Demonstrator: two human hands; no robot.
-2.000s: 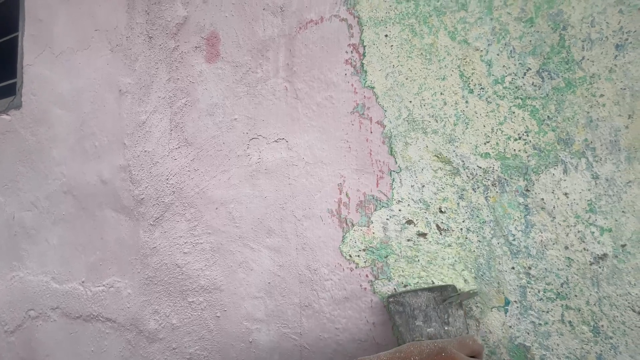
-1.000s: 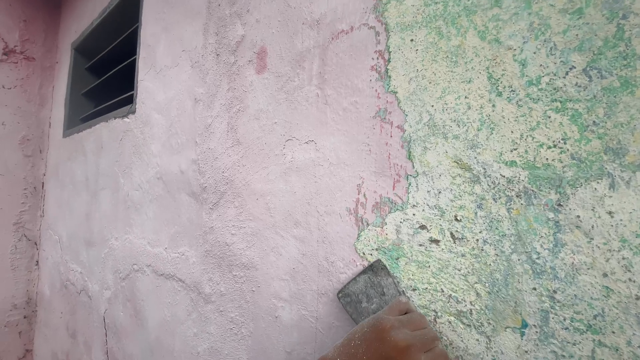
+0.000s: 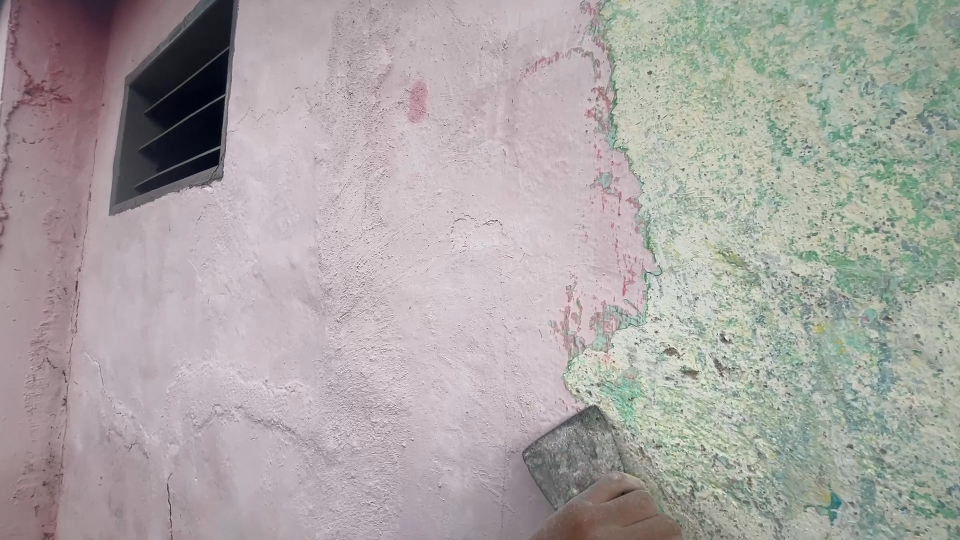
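My right hand (image 3: 611, 511), dusty and cut off by the bottom edge, is closed on a flat grey metal scraper (image 3: 576, 456). The scraper's worn, stained blade points to the upper left. Its far edge lies over the pink paint (image 3: 457, 315) of the wall, and its upper right corner is beside the ragged paint border. Right of that border is a bare, mottled wall surface (image 3: 780, 300) in cream, green and blue. The scraper's handle is hidden by my fingers or out of frame. My left hand does not show.
A grey-framed louvred opening (image 3: 180, 105) is set in the wall at the upper left. An inside corner joins a darker pink wall section (image 3: 37, 315) at the far left. Cracks (image 3: 169, 495) and rough ridges run through the pink surface.
The scraper, upright at the paint border two seconds ago, has tilted to the left and lies over the pink side. The view has swung left, bringing the louvred opening fully into frame.
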